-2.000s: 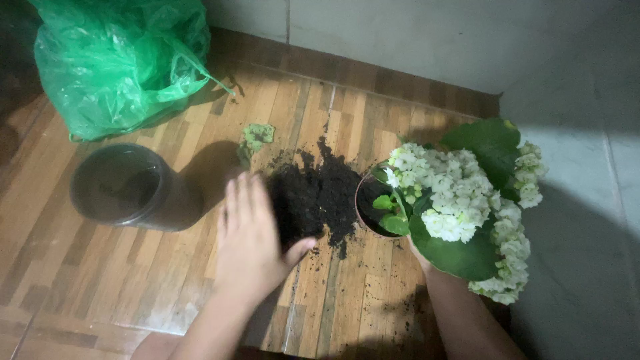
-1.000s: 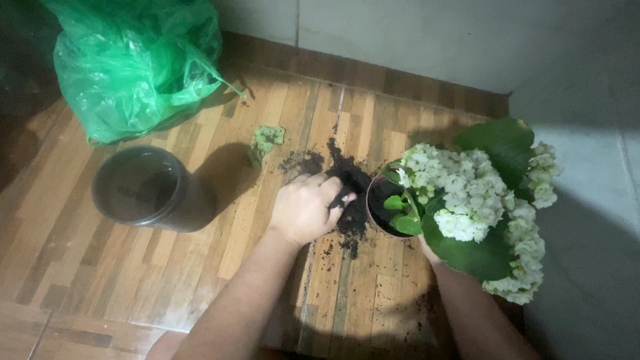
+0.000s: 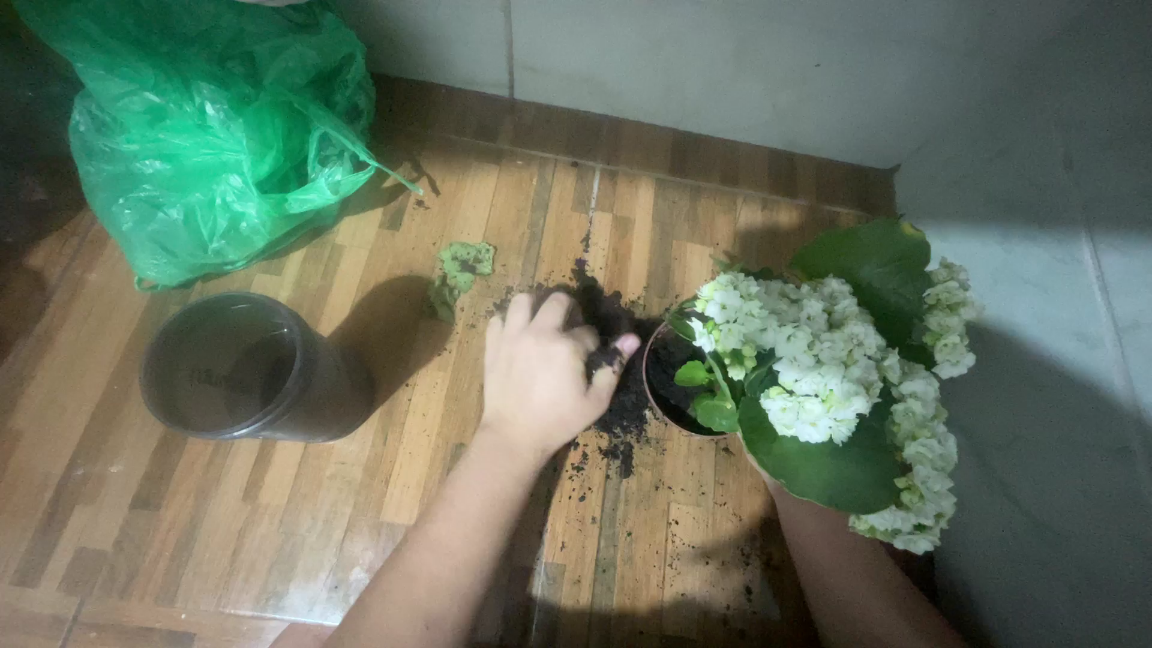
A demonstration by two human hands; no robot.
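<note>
My left hand [image 3: 544,373] is palm down over a heap of dark potting soil [image 3: 621,396], its fingers bent into the soil and the thumb toward the pot. Right beside the heap stands a small round plant pot [image 3: 650,382] with soil inside. From it grows a plant with broad green leaves and clusters of double white flowers [image 3: 814,360], likely a kalanchoe. My right hand [image 3: 760,468] is at the pot's near right side, mostly hidden under a large leaf, so its grip does not show.
An empty-looking dark translucent plastic pot [image 3: 297,369] stands at the left. Behind it lies a green plastic bag [image 3: 225,153]. A withered green leaf [image 3: 463,265] rests on the wood-patterned tile floor [image 3: 423,504]. Tiled walls [image 3: 675,81] rise behind and at the right.
My left hand, spread flat at the left of the soil two seconds ago, has moved right onto the heap, and its fingers have curled. The heap has become narrower. The flowering plant stays by my right hand.
</note>
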